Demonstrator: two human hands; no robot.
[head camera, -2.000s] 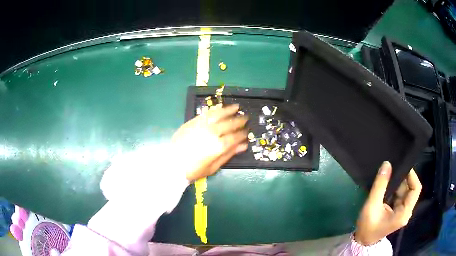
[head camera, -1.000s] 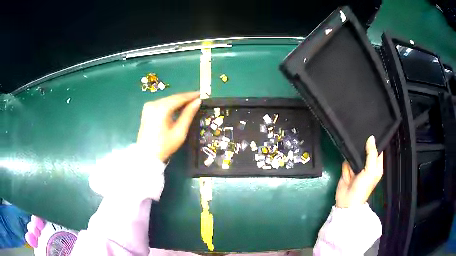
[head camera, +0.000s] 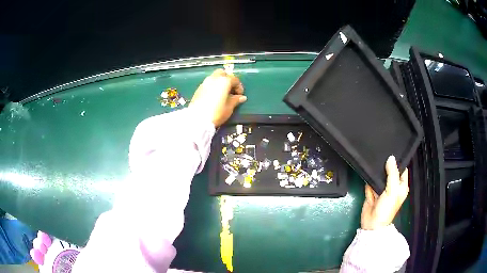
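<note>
A black small-parts tray (head camera: 277, 192) lies on the green mat with two loose heaps of small parts (head camera: 304, 169) in white, yellow and dark. My right hand (head camera: 385, 198) grips the lower corner of a second black tray (head camera: 363, 101), which is tilted, shows no parts in its recess and is raised over the first tray's upper right corner. My left hand (head camera: 221, 96) is above the first tray's upper left edge, fingers bent down near the mat. Whether it pinches a small part cannot be told.
A small pile of parts (head camera: 172, 97) lies at the back left. Yellow tape (head camera: 227, 240) runs along the mat. Black phone trays (head camera: 427, 176) stand stacked at the right, with a dark-screened phone (head camera: 449, 79) in one slot. A pink-and-white fan (head camera: 64, 258) is at the lower left.
My left hand has moved from over the parts, past the tray's left edge, to behind the tray. My right hand has shifted the raised tray left, and it is turned more upright than at first.
</note>
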